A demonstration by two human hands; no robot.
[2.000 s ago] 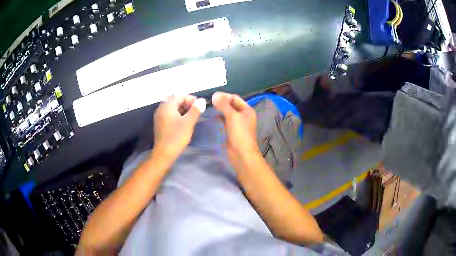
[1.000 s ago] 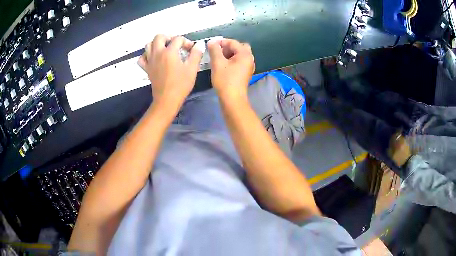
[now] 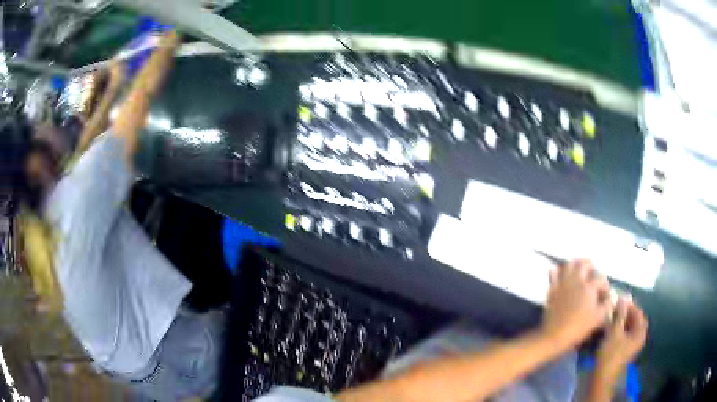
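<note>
Two long white panels lie side by side on the dark bench: the far panel (image 3: 542, 224) has a small dark patch near its right end, and the near panel (image 3: 487, 259) is partly under my hands. My left hand (image 3: 580, 298) is over the near panel's right part, fingers bent down. My right hand (image 3: 625, 330) is close beside it at the panel's right end, fingers bent. Both are blurred. A small pale spot shows between the fingertips; I cannot tell whether either hand holds anything.
Circuit board assemblies (image 3: 358, 149) lie in rows left of the panels. A black parts tray (image 3: 299, 330) is below the bench edge. Stacked panels (image 3: 680, 180) are at the right. A green conveyor (image 3: 472, 27) runs behind. Another person (image 3: 110, 235) in grey works at the left.
The view has swung to the left, so the panels and my hands now show at the right. Another person and the stacked panels have come into view. My hands stay at the near panel.
</note>
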